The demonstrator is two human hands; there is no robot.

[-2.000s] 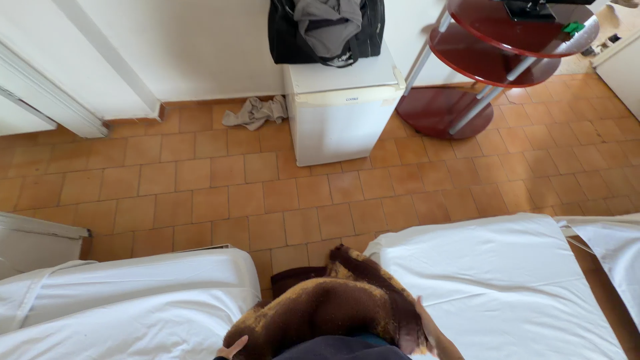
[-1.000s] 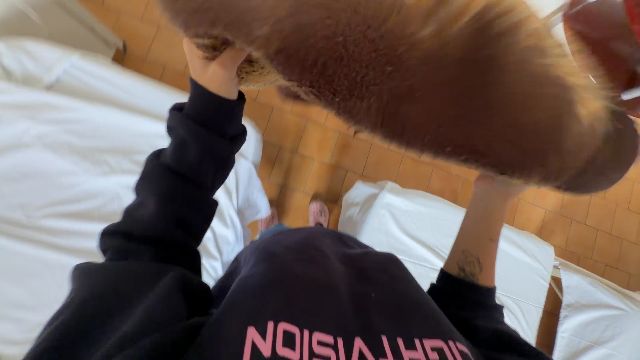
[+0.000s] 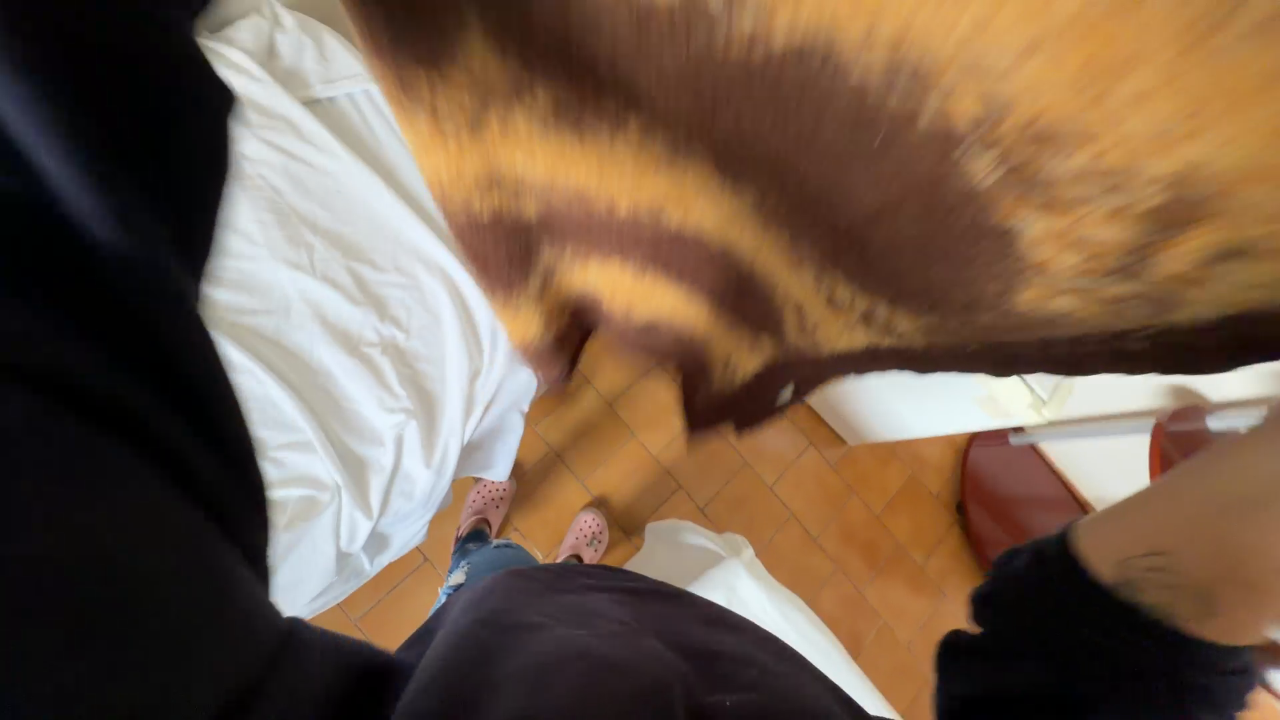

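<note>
A brown and golden-yellow plush blanket (image 3: pixel 840 170), blurred by motion, hangs spread open across the top and right of the view. Its dark brown edge runs along the bottom, and a crumpled corner dangles over the floor tiles. My left hand is out of view; only the black sleeve of that arm shows at the left. The bare right forearm reaches out at the right edge, its black sleeve pushed back, and my right hand lies outside the frame. What either hand holds cannot be seen.
A bed with a white sheet (image 3: pixel 350 330) is at the left, another white-covered bed (image 3: pixel 770 610) lower right. Beyond the blanket are a white mini fridge (image 3: pixel 900 405) and a dark red round-shelved stand (image 3: pixel 1020 500). My feet in pink clogs (image 3: pixel 585 535) stand on terracotta tiles (image 3: pixel 790 540).
The blanket, bunched low between the beds at first and then raised in both hands, now hangs unfolded with its yellow pattern showing. Both hands have left the view, which has turned.
</note>
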